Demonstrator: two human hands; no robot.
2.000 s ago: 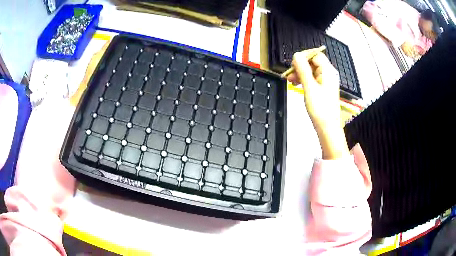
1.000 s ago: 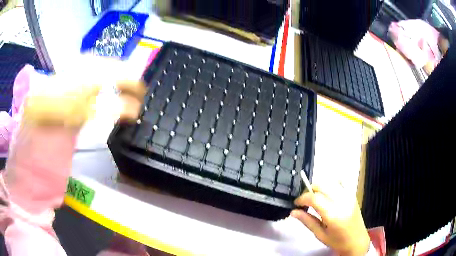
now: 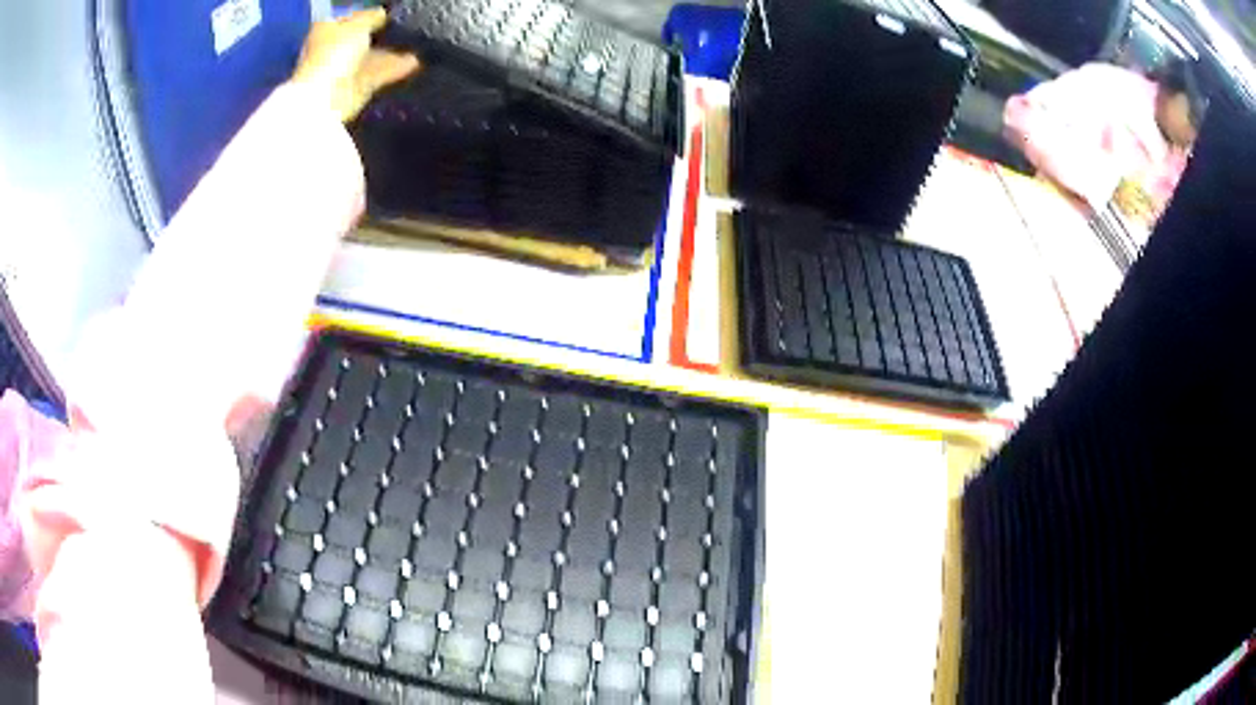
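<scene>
A black blister tray [image 3: 503, 517] with small silvery parts at its grid crossings lies in front of me; its near edge is cut off by the picture's bottom. My left hand [image 3: 351, 62] is at the far back left, gripping the left edge of another black tray [image 3: 565, 55] with silvery dots. That tray is tilted over the top of the back tray stack [image 3: 510, 172]. My right hand is not in view, and neither is the thin stick.
A flat black side tray [image 3: 875, 310] lies across the tape lines, with a tall black stack [image 3: 847, 117] behind it. A large ribbed black stack [image 3: 1129, 482] fills the right. A blue board [image 3: 207, 110] stands back left. Another person in pink [image 3: 1102, 131] is at the upper right.
The view has shifted towards the back stack. My left hand has moved from beside the near tray to the back tray. My right hand and the stick have left the picture.
</scene>
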